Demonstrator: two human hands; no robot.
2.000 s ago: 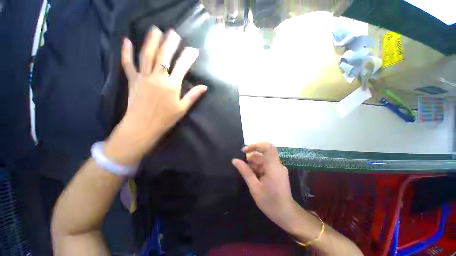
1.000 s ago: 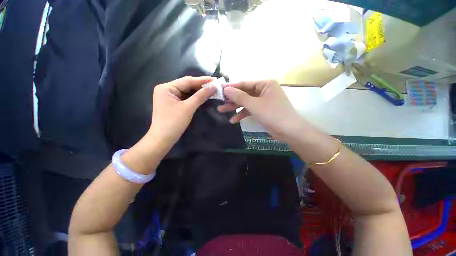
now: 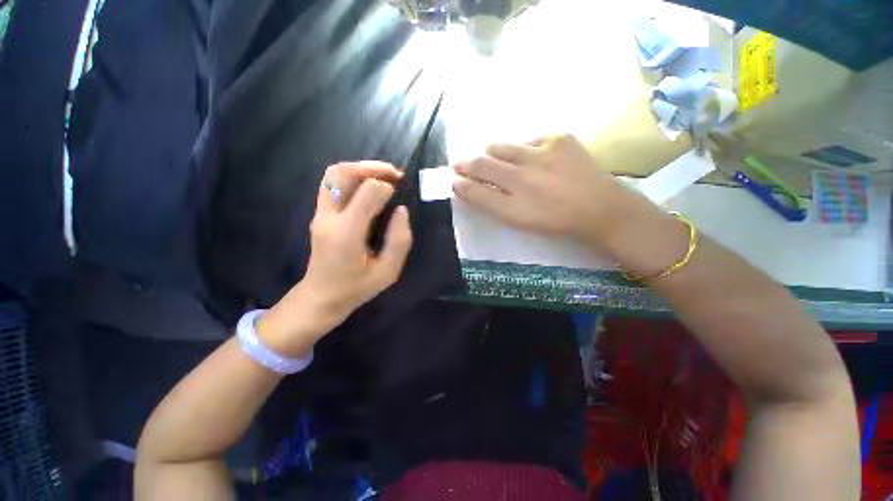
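Black cloth (image 3: 284, 127) lies left of the needle, with a raised fold running from near the presser foot (image 3: 431, 15) down to my left hand. My left hand (image 3: 357, 235) pinches this cloth between curled fingers and thumb. My right hand (image 3: 539, 191) lies palm down with its fingertips on a small white label (image 3: 435, 184), which sticks out left of them over the cloth edge. The right thumb is hidden. The hands are a little apart.
A white strip (image 3: 678, 176), blue-grey scraps (image 3: 690, 93), a yellow label (image 3: 757, 70) and blue snips (image 3: 771, 196) lie on the right. The green table edge (image 3: 558, 282) runs below my right hand. A dark mesh basket (image 3: 24, 401) is lower left.
The hands have parted. The white label has gone from between both hands' fingertips to the right hand alone, now flat. The left hand has moved slightly down and taken the cloth.
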